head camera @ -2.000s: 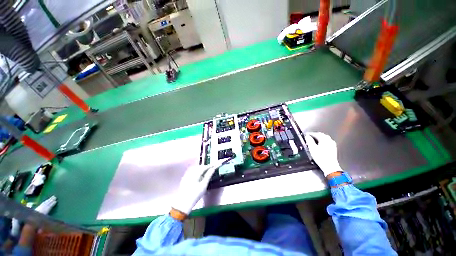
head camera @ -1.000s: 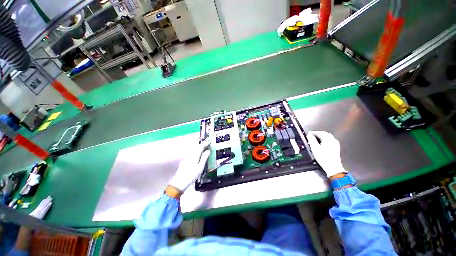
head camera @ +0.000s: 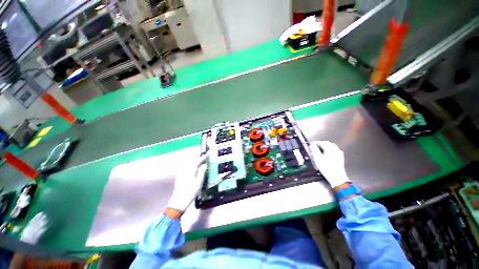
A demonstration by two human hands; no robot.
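A black solder pallet [head camera: 252, 189] lies flat on the steel plate, holding a green circuit board [head camera: 278, 167] with three red-orange toroidal inductors [head camera: 260, 149]. A pale mint hold-down fixture [head camera: 240, 157] with square windows lies over the board's left side. My left hand [head camera: 188, 185], in a white glove, is at the pallet's left edge; its fingertips are partly hidden against the frame. My right hand [head camera: 329, 164], gloved with a blue wrist strap, rests along the pallet's right edge, fingers on the frame.
A steel plate [head camera: 131, 194] lies on the green bench. The dark green conveyor belt [head camera: 210, 102] runs behind it. A black tray [head camera: 375, 113] with a yellow piece and mint pieces is at right. A black bin [head camera: 425, 231] is lower right. Another person's gloved hand [head camera: 34, 228] is at far left.
My left hand has moved from the fixture's lower end to the pallet's left edge. My right hand stays at the right edge. The whole view has shifted slightly.
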